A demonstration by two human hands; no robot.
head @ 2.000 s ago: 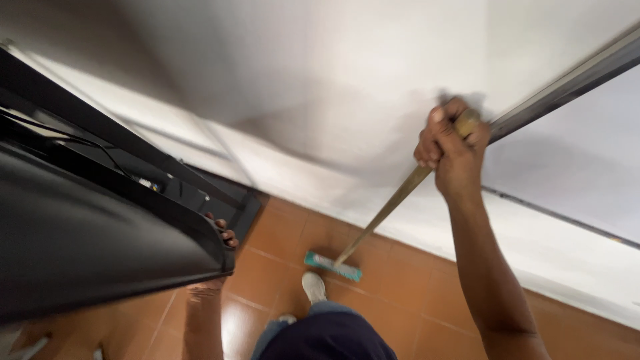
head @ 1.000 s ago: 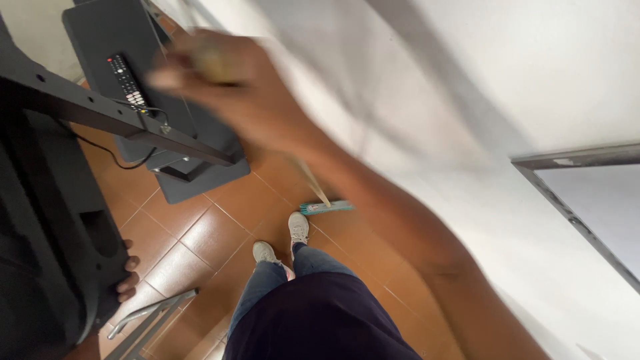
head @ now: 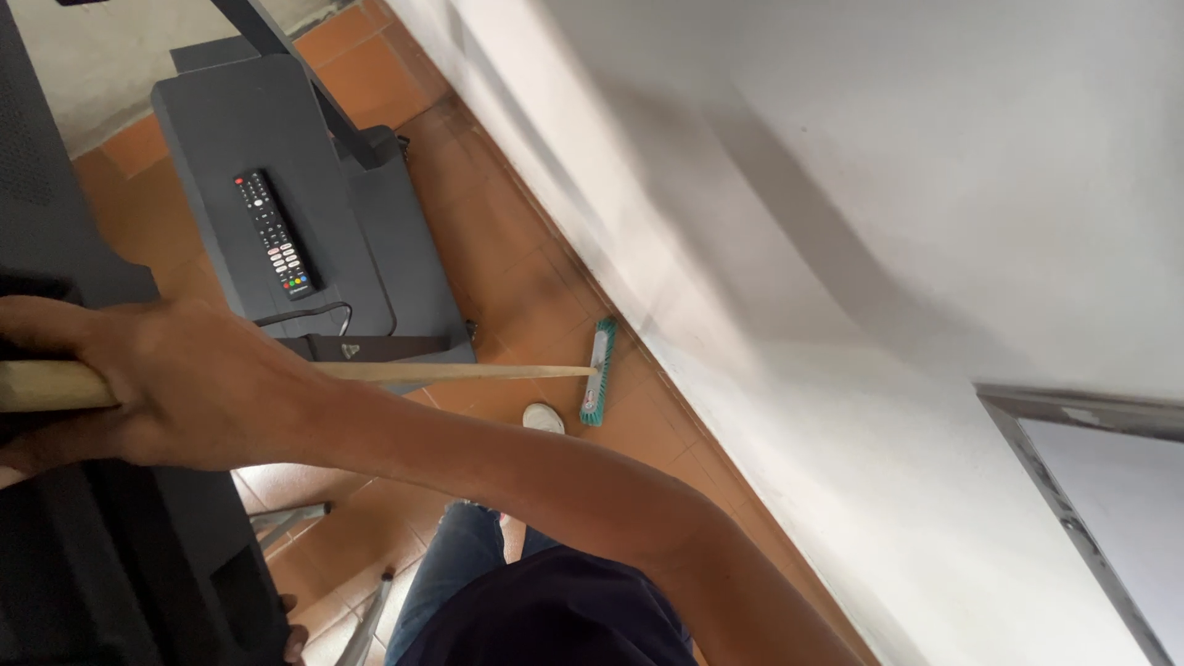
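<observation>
My right hand (head: pixel 176 388), at the left of the view, is closed around the wooden handle (head: pixel 453 372) of a push broom. The handle runs rightward to the broom head (head: pixel 598 373), which has teal bristles and rests on the tiled floor beside the wall. Of my left hand (head: pixel 294 631) only some fingertips show, at the lower left on the edge of a large black television (head: pixel 120 564); the rest is hidden behind it. My right hand is in front of the television's back.
A dark stand shelf (head: pixel 268 120) holds a remote control (head: pixel 275 234), with a black cable (head: pixel 319 310) near it. The white wall (head: pixel 786 277) borders the floor on the right, with a metal-framed panel (head: pixel 1064 518). Metal legs (head: pixel 370 615) stand at lower left, near my shoe (head: pixel 543 418).
My right hand has moved left with the broom handle, over to the television's back. My left hand stays at the television's edge. The view has turned.
</observation>
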